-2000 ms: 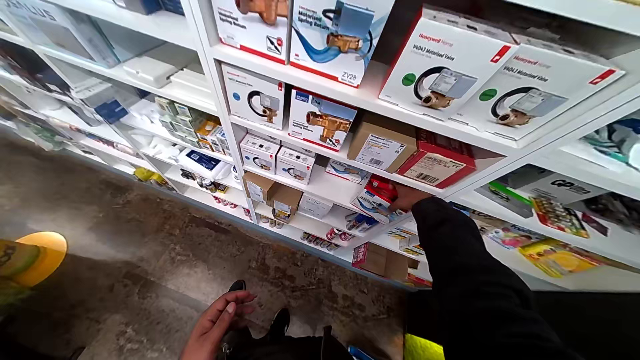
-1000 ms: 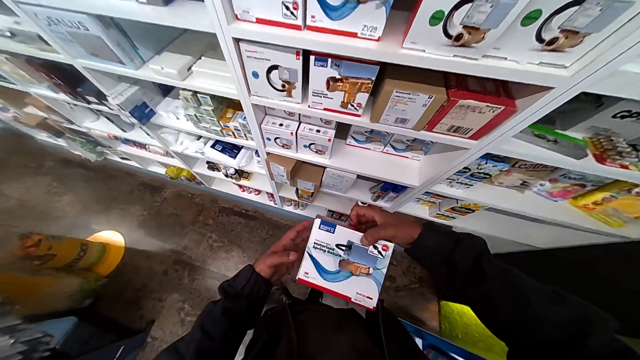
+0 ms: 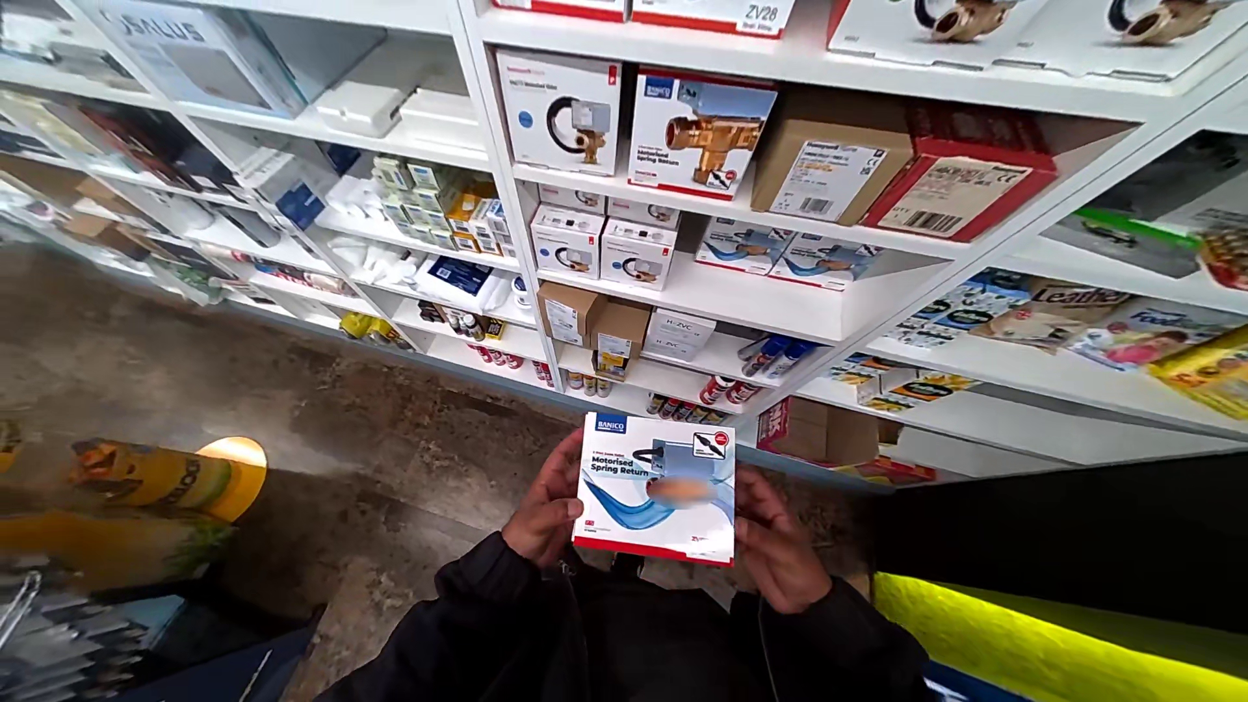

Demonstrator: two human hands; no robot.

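A white cardboard box of a motorised spring return valve (image 3: 655,487), with blue swirls and a red lower edge, is held between both hands in front of my body. My left hand (image 3: 548,499) grips its left side, the thumb on the front edge. On the right side my right hand (image 3: 780,541) holds the box, its fingers partly hidden behind it. The printed front faces up toward me. Two boxes with similar blue swirls (image 3: 780,255) lie on a shelf beyond, and a valve box with a brass valve picture (image 3: 697,132) stands one shelf higher.
White shelving (image 3: 829,73) runs across the view. Brown (image 3: 829,166) and red cartons (image 3: 960,180) sit on it, with small white valve boxes (image 3: 636,252) lower down. A yellow bucket-like object (image 3: 229,478) stands on the floor at left; bright yellow material (image 3: 1024,634) is at lower right.
Two seconds ago my right hand was at the shelf and my left hand was empty. Both hands then came to the box, which is now held by its two sides, with my right hand off its top.
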